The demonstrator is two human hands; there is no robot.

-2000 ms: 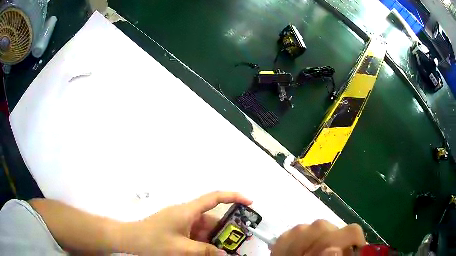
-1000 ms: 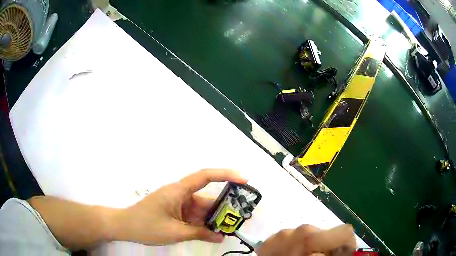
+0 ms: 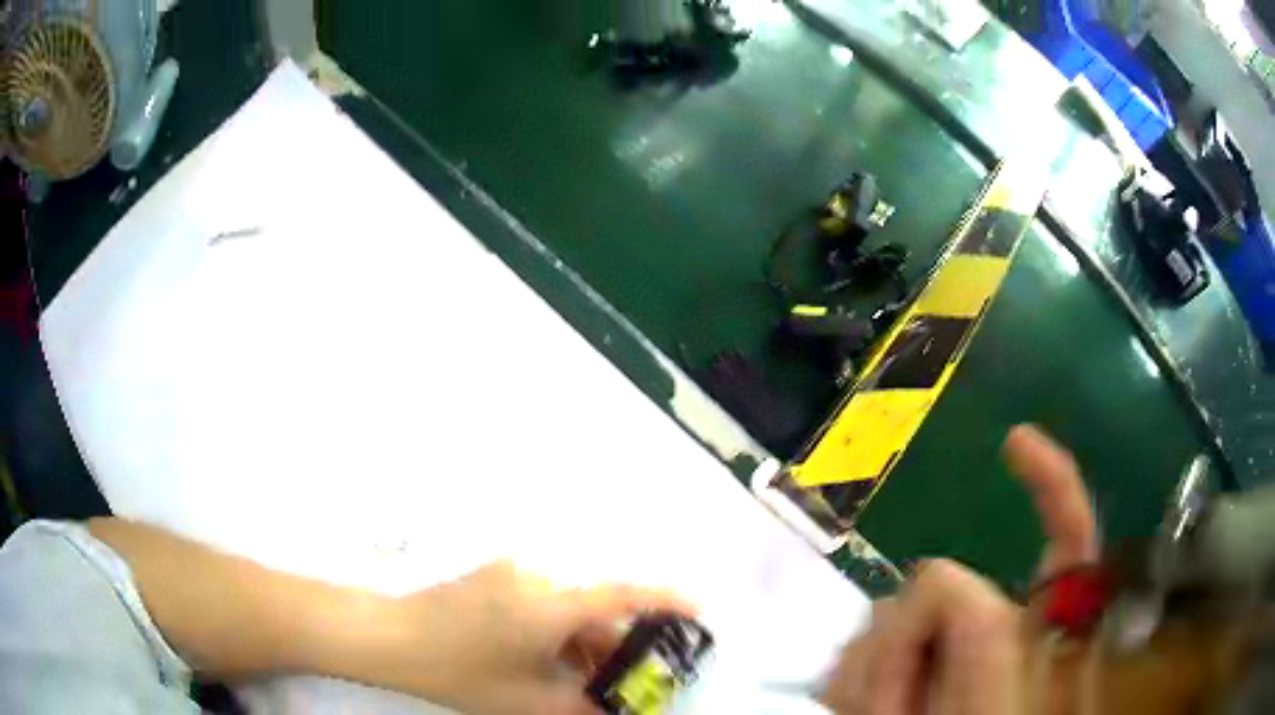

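My left hand (image 3: 517, 636) holds an open power adapter (image 3: 654, 659) low over the white paper, near the bottom edge. Its black case faces me open, with a blurred yellow transformer (image 3: 643, 689) at its lower side. My right hand (image 3: 965, 636) is blurred at the lower right, around a glue gun (image 3: 1189, 615) with a red piece (image 3: 1074, 601); its index finger is raised. A pale nozzle (image 3: 790, 701) shows faintly left of the right hand, apart from the adapter as far as the blur shows.
White paper (image 3: 350, 377) covers the bench. Beyond it a green conveyor (image 3: 587, 182) carries adapters with cords (image 3: 839, 266), crossed by a yellow-and-black bar (image 3: 909, 349). More dark items (image 3: 678, 49) lie at its far part. A fan (image 3: 56, 98) stands at upper left, blue bins (image 3: 1105, 70) at upper right.
My right hand has moved right and up with the gun, its index finger now raised. The adapter in my left hand is lower in view. Adapters on the belt have shifted toward the striped bar.
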